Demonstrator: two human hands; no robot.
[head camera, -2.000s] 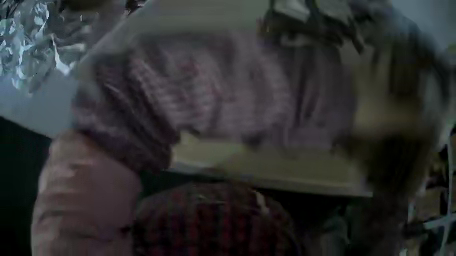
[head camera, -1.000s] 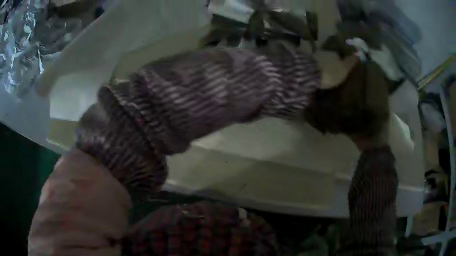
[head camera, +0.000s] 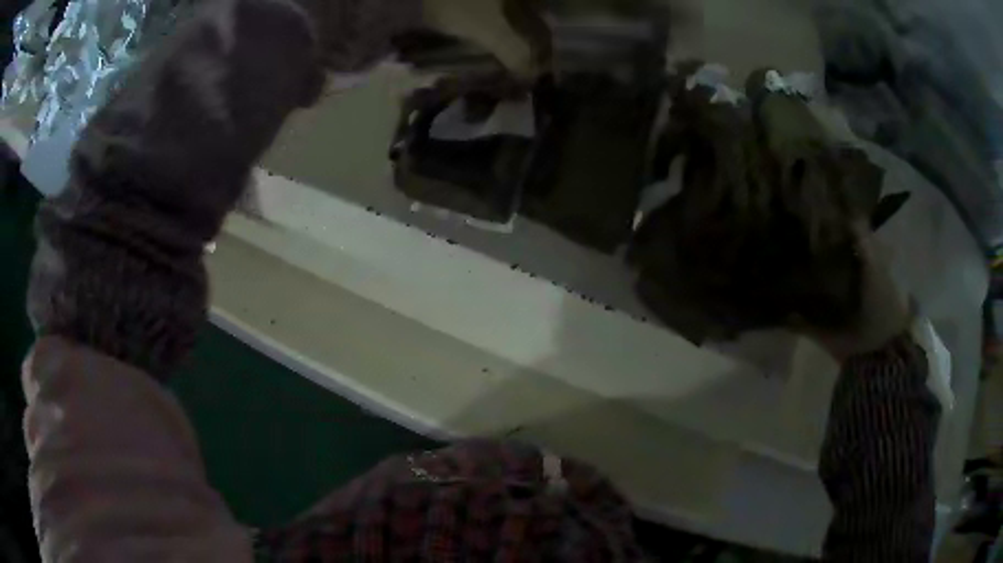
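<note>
Dark olive-brown cut-piece bundles (head camera: 748, 220) lie in a bunched stack on the right, with white paper or ties at their top. My right hand (head camera: 880, 302) grips their right side; its fingers are mostly hidden by the fabric. Flatter dark bundles (head camera: 588, 165) lie beside them on the pale table (head camera: 440, 275), one with a white paper (head camera: 482, 119) on top. My left hand (head camera: 484, 28) is at the top edge, blurred and partly cut off, above these flatter bundles; whether it grips fabric is unclear.
Shiny clear plastic (head camera: 83, 72) is at the upper left. Grey fabric (head camera: 913, 88) lies at the upper right. The table's front edge curves below my arms, above a green floor (head camera: 286, 423).
My left arm has swung from across the table to the upper left. The flatter bundles show more fully. My right hand stays on the olive-brown bundles, slightly further right.
</note>
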